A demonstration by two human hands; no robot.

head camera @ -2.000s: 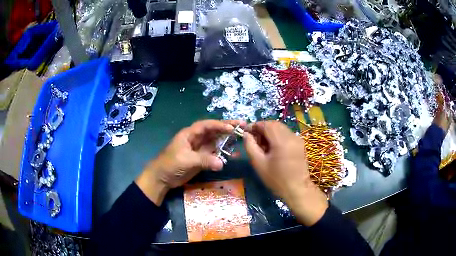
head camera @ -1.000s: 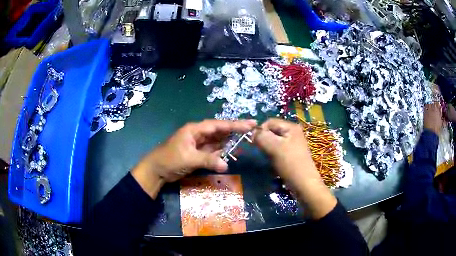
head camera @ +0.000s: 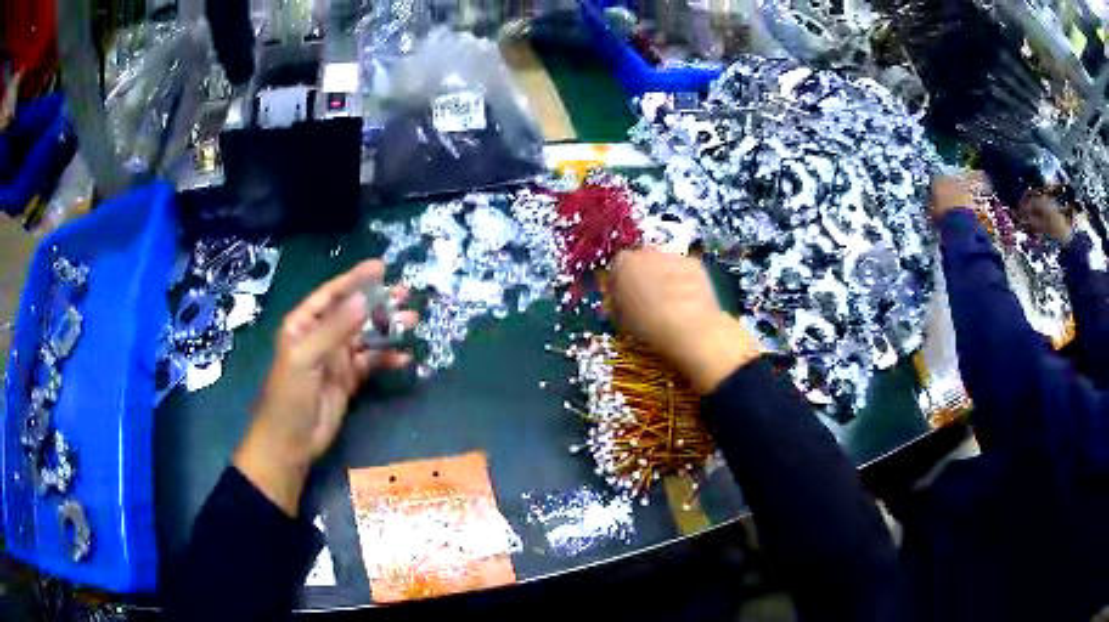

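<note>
My left hand point(head camera: 326, 358) is raised over the bench left of the clear plastic pieces point(head camera: 468, 267). It holds a small flat holder plate point(head camera: 381, 314) between thumb and fingers. My right hand point(head camera: 666, 304) is at the lower edge of the red lead wires point(head camera: 596, 225), just above the yellow-orange lead wires point(head camera: 657, 425). Its fingertips point at the red bundle; whether they hold a wire cannot be seen. The orange pad point(head camera: 420, 474) lies near the front edge with silver slivers on it.
A blue tray point(head camera: 131, 401) with wired assemblies stands at left, plates point(head camera: 219, 304) beside it. A big heap of holder plates point(head camera: 803, 207) is at right. A black box point(head camera: 292, 176) and bag of parts point(head camera: 456, 152) are behind. Another person's arms point(head camera: 1003, 292) reach in at right.
My hands have moved apart. The left has gone left with the plate, the right has gone up to the red wires. The view has shifted right.
</note>
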